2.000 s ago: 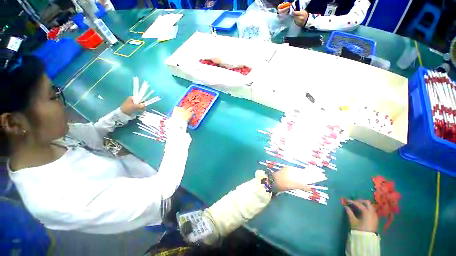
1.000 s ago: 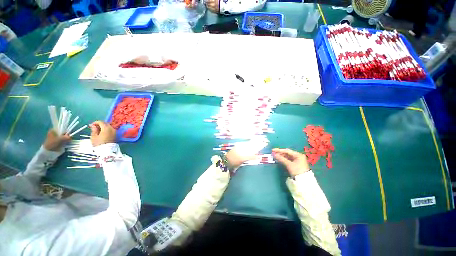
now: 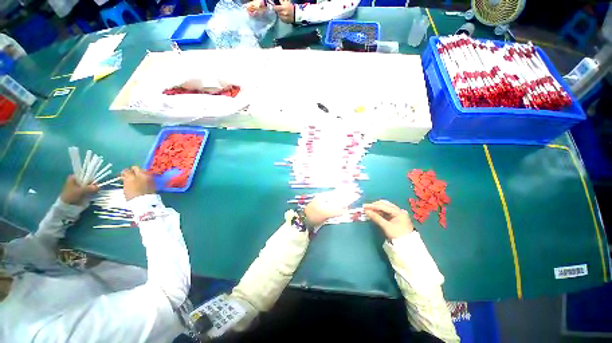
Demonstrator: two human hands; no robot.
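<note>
A heap of white sticks with red sections lies before me, its middle washed out by glare. My left hand is at the near end of the heap, over several white-and-red sticks that it appears to hold. My right hand is just to its right, thumb and fingertips pinched together at the end of a stick; any small red piece between them is too small to tell. A loose pile of red pieces lies on the green table to the right of my right hand.
A long white block crosses the table behind the heap. A large blue bin of red-and-white sticks stands at the far right. At left, a neighbour's hands work beside a blue tray of red pieces. Another person's hands are opposite.
The view has swung to the right since two seconds ago. My right hand has moved from beside the red pile to the sticks at my left hand. Little differs from one second ago.
</note>
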